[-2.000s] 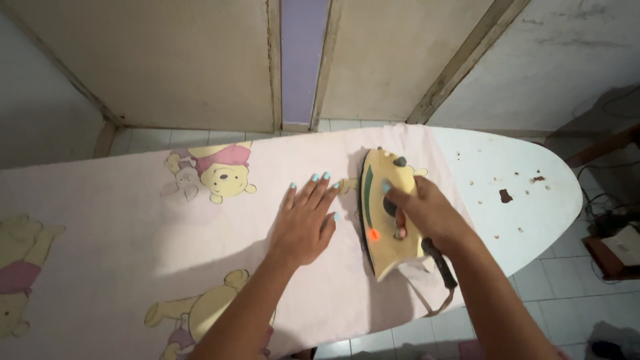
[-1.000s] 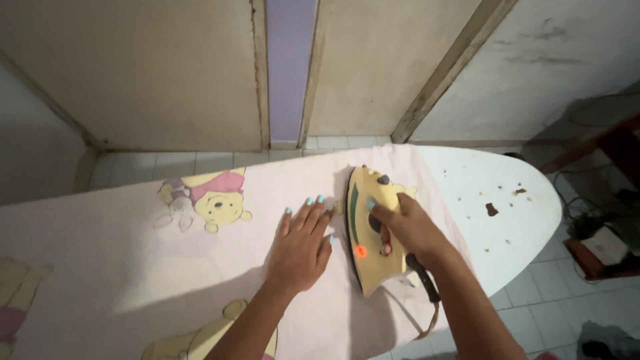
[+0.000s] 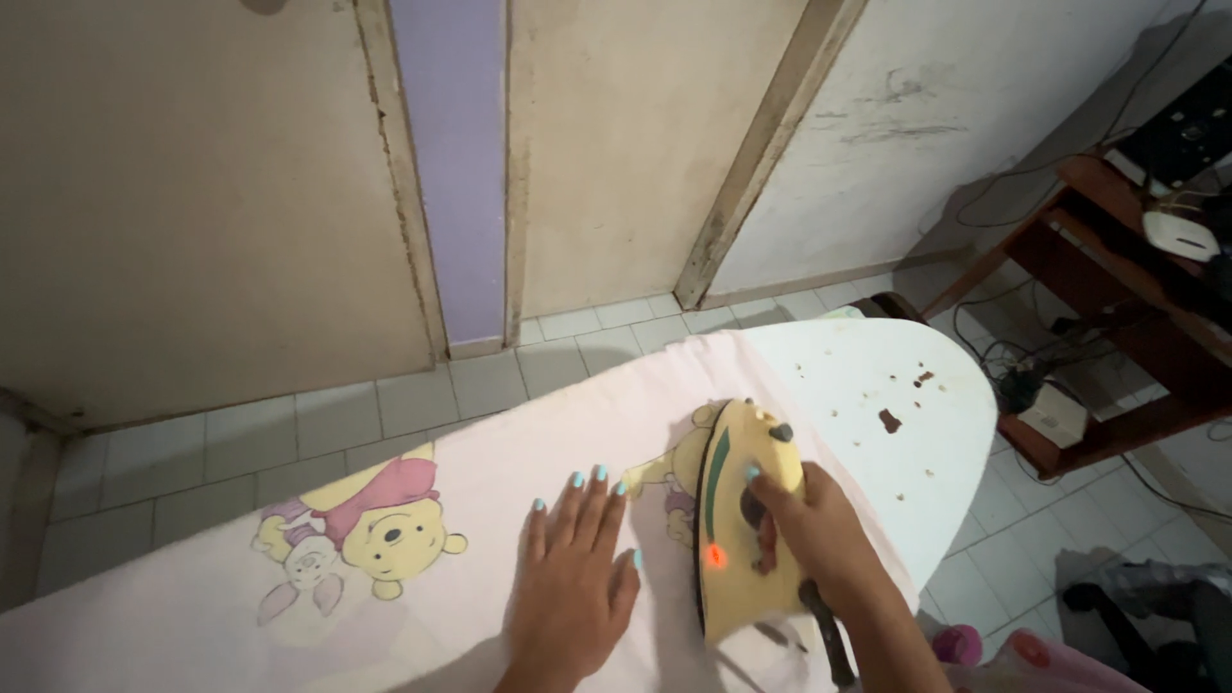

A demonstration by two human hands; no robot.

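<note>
A pale pink cloth (image 3: 481, 520) printed with cartoon bears and a piglet lies over most of an ironing board (image 3: 857, 375), whose white, rust-marked tip shows at the right. My left hand (image 3: 573, 577) rests palm down on the cloth, fingers slightly apart, just left of a yellow clothes iron (image 3: 736, 587). My right hand (image 3: 818, 539) is closed around the iron's handle. An orange-red light glows on the iron, and its dark cord trails from the rear. The iron stands flat on the cloth, over part of a printed bear; its soleplate is hidden.
Beyond the board are a tiled floor (image 3: 491, 380), two beige doors (image 3: 635, 144) and a purple wall strip (image 3: 457, 173). A wooden shelf unit (image 3: 1068, 241) with cables and devices stands at the right. Pink fabric (image 3: 1049, 664) and a pink round object (image 3: 958, 643) are at lower right.
The view has shifted, with the board now lower in it. Both hands keep much the same places on the cloth, the right one still on the iron.
</note>
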